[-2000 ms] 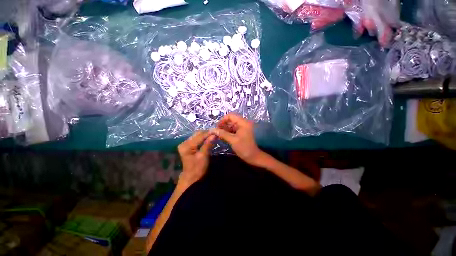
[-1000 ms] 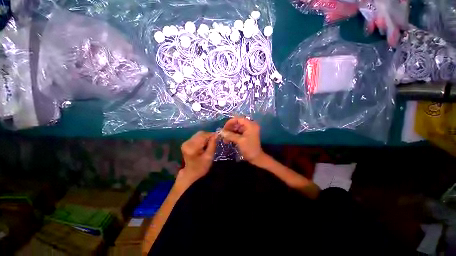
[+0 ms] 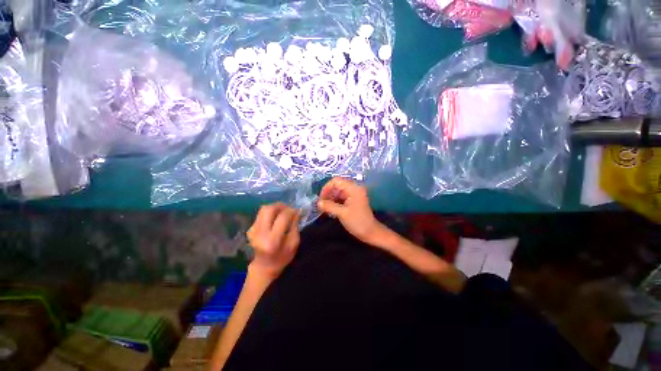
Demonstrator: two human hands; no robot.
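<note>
My left hand [image 3: 274, 235] and my right hand [image 3: 346, 206] are close together at the bench's front edge, fingers closed on a small clear bag [image 3: 307, 209] stretched between them. What is inside the bag cannot be made out. Just beyond the hands lies the loose pile of white coiled cables [image 3: 319, 101] with round white heads, on a large clear poly bag [image 3: 188, 174]. To the right, a stack of empty zip-lock bags [image 3: 482, 111] with a red edge lies on another clear bag.
A bulging clear bag of finished packs [image 3: 156, 109] lies left of the pile. Red-edged bags [image 3: 475, 16] and a bag of more coils [image 3: 609, 83] are at the upper right, above a dark cylinder [image 3: 616, 131] and a yellow bag [image 3: 634, 174]. Cartons [image 3: 138, 308] stand below the bench.
My hands have moved slightly apart, the left one lower and turned over. The clear bag now shows stretched between them, instead of hanging below the fingers. The view has shifted a little.
</note>
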